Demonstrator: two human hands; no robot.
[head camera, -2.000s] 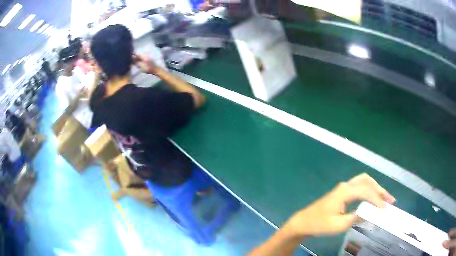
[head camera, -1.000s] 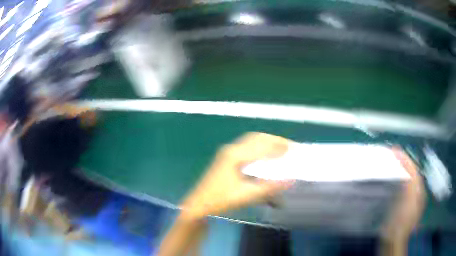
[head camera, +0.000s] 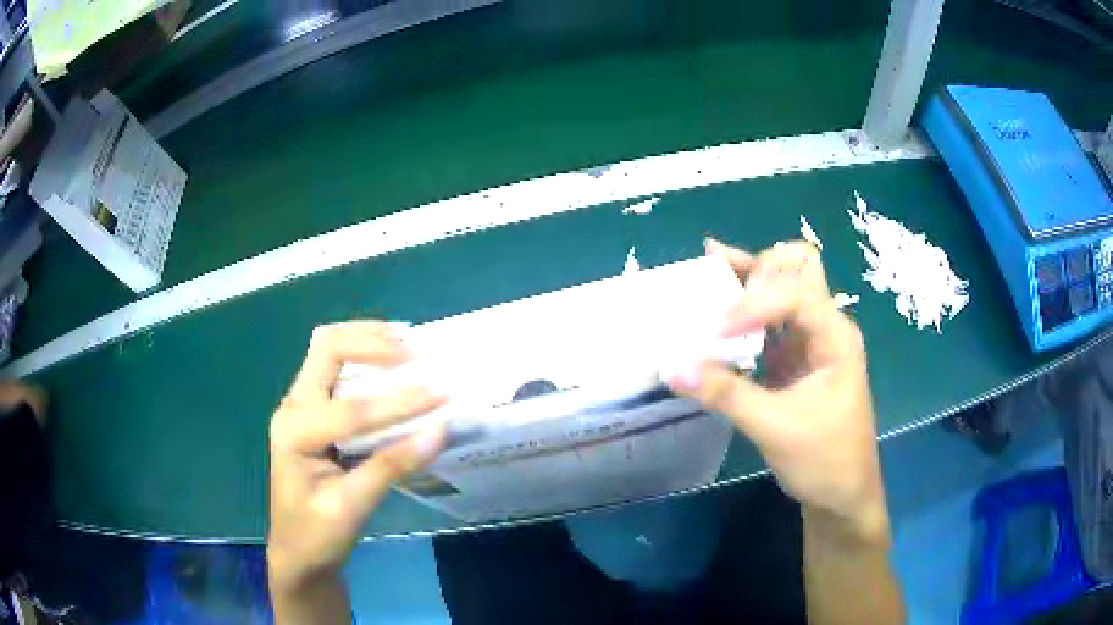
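Note:
A white retail carton (head camera: 586, 458) is held over the front edge of the green work surface, its printed side facing me. Its long white top flap (head camera: 574, 330) faces up, with a dark half-round thumb notch (head camera: 535, 390) at mid-edge. The flap looks slightly raised at the near edge. My left hand (head camera: 354, 440) grips the left end, thumb at the front edge and fingers on top. My right hand (head camera: 793, 366) grips the right end, thumb on the near edge of the flap. The inside of the carton is hidden.
A blue digital bench scale (head camera: 1031, 183) stands at the right. White scraps (head camera: 909, 269) lie in a heap beside it, with a few strays near the rail (head camera: 525, 205). Another white carton (head camera: 116, 189) stands far left behind the rail. A blue stool (head camera: 1031, 537) is at lower right.
The view has swung right, bringing the scale and scrap heap into sight. The carton is now in front of me, flap up, both hands still at its ends.

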